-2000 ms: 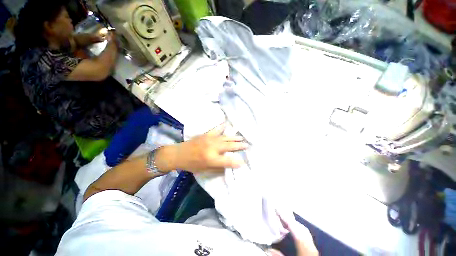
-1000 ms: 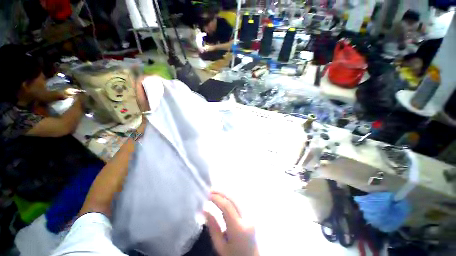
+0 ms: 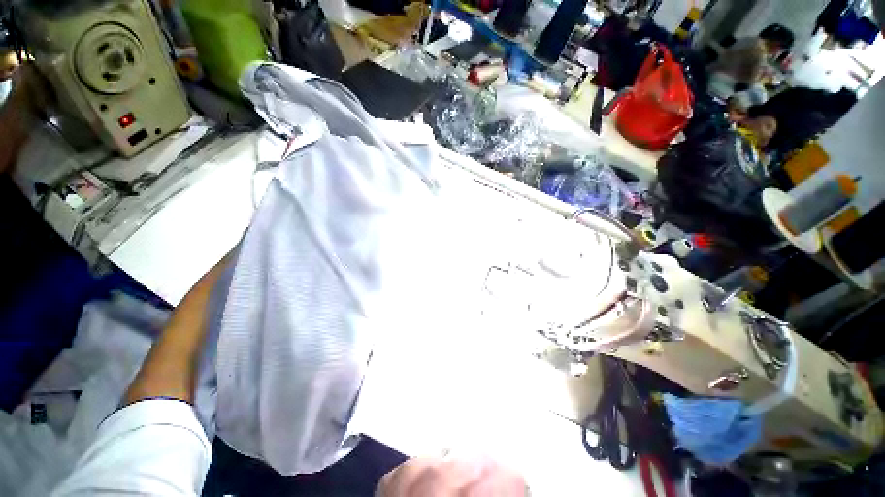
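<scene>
A pale grey garment drapes over the white table, its upper end near the second machine and its lower end hanging at the table's front edge. My left forearm runs up from the lower left and passes behind the garment, which hides my left hand. My right hand is at the bottom edge, cut off and overexposed, below the garment's right side; its fingers cannot be made out. The presser foot area is to the right of the garment, apart from its grey part.
The cream machine head runs along the right, with a blue cloth bundle on its front. Black-handled scissors and a red-handled tool lie below it. A second machine stands upper left. Clear plastic bags lie behind the table.
The view has swung right, then down. The garment was spread and lifted by my left arm, and now lies draped over the forearm. My right hand has moved lower, partly out of the picture.
</scene>
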